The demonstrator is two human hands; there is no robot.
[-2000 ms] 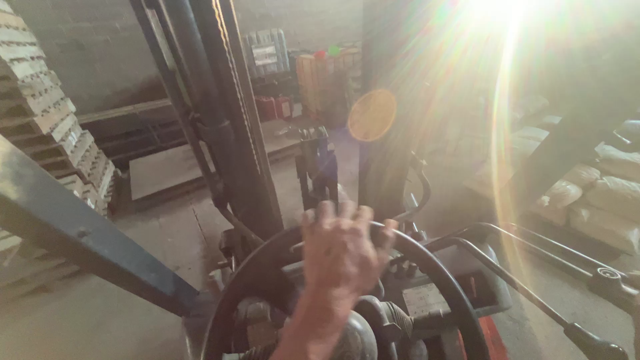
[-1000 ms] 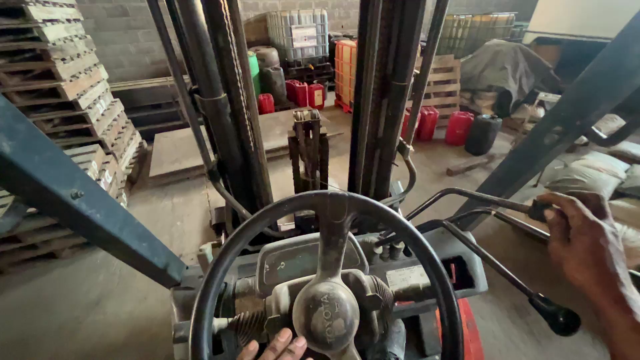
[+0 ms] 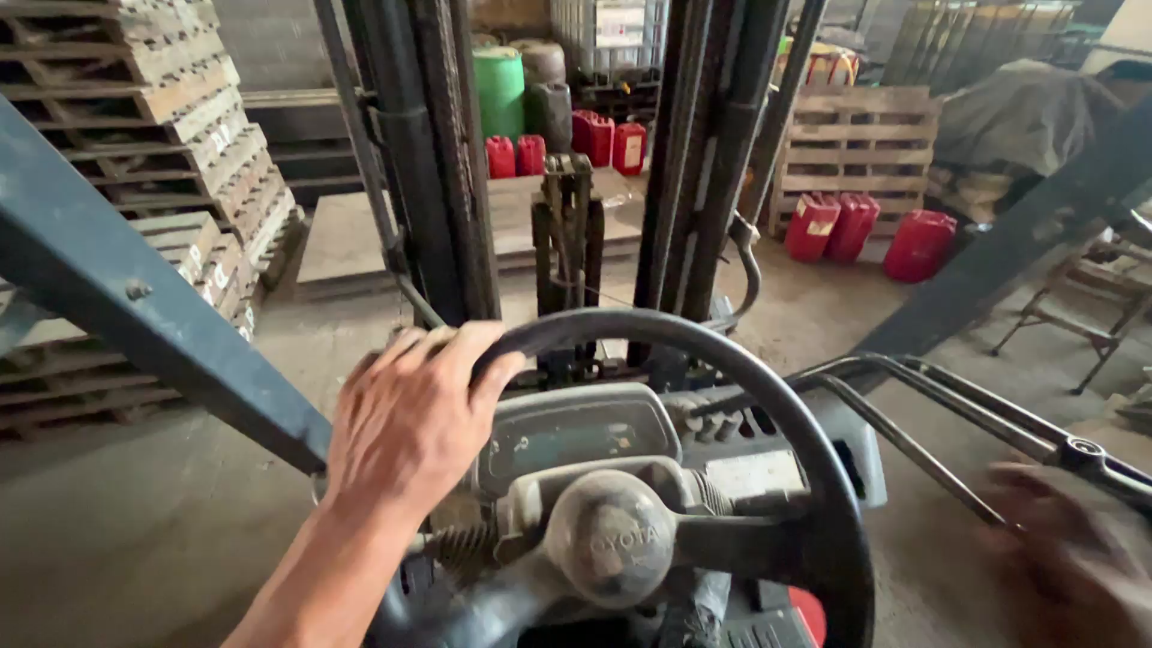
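My left hand [image 3: 414,405] lies over the upper left rim of the black steering wheel [image 3: 832,468] of a Toyota forklift, its fingers curled over the rim. The round hub [image 3: 610,537] of the wheel is dusty. At the lower right, my right hand [image 3: 1062,540] is blurred beside the lower ends of the metal control levers [image 3: 972,405]; whether it grips a knob is hard to tell. Behind the wheel is a grey dashboard panel [image 3: 576,436], and past it rises the dark forklift mast [image 3: 423,162].
Stacked wooden pallets [image 3: 180,117] stand at the left. Flat boards [image 3: 346,238] lie on the floor beyond the mast. Red jerrycans [image 3: 920,245], a leaning pallet [image 3: 855,144], a green drum [image 3: 499,90] and a metal stand [image 3: 1080,306] are farther off.
My left hand has moved from low beside the hub up to the rim, and the wheel has turned. My right hand has moved lower, away from the lever knob it touched a second ago.
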